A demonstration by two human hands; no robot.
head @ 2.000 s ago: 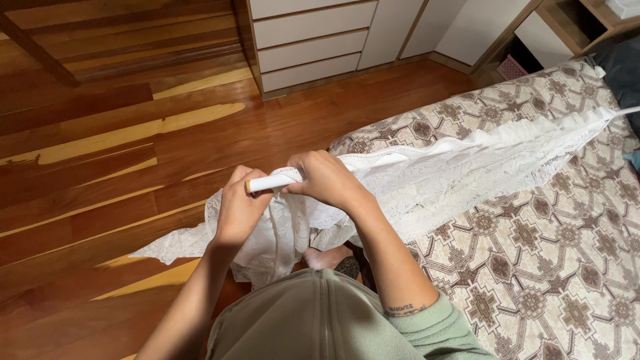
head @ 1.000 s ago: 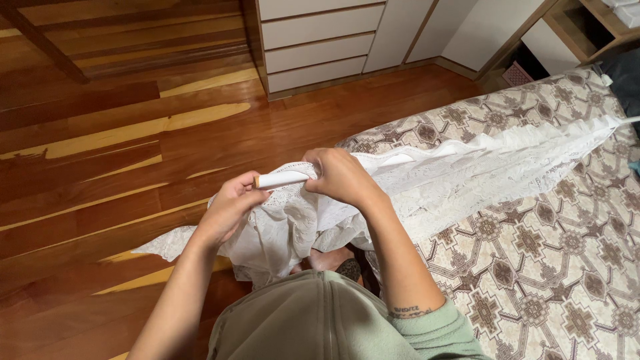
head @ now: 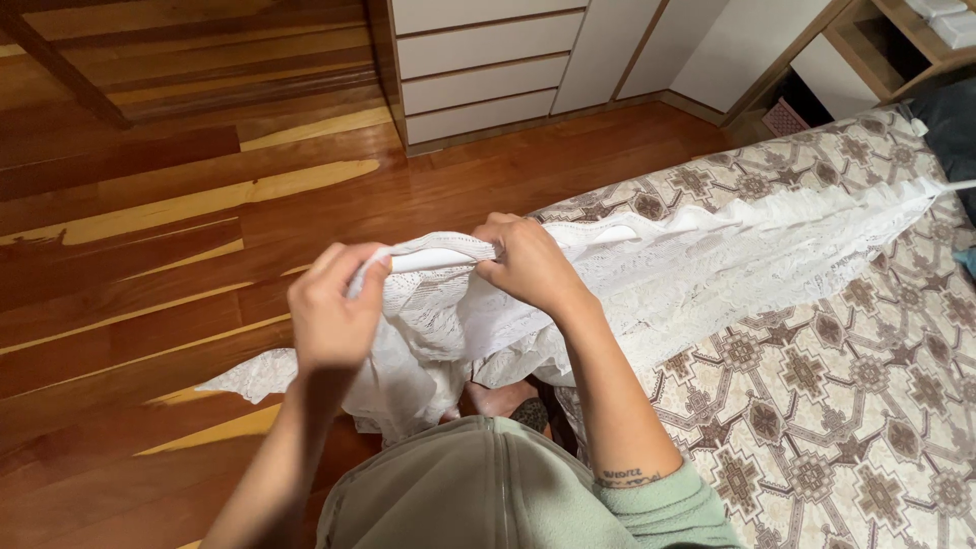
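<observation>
A white lace curtain (head: 709, 267) lies gathered along a white curtain rod (head: 431, 260), which runs from my hands over the bed to the right edge. My left hand (head: 335, 297) pinches the curtain's top edge at the rod's near end, between thumb and fingers. Closed around the rod and the bunched lace is my right hand (head: 526, 263), a short way to the right. Between the hands a stretch of rod shows under the lace edge. Loose curtain hangs below both hands, and one lace corner shows over the floor at the left.
The bed with a patterned cover (head: 808, 412) fills the right side. A white chest of drawers (head: 488, 61) stands at the back, with a wooden shelf unit (head: 877, 46) at the upper right. Wooden floor (head: 152, 229) spans the left. My bare feet (head: 499, 398) are below the curtain.
The lace edge now reaches over the rod's near end, which was bare between my hands earlier. My left hand has shifted from beneath the rod to its tip.
</observation>
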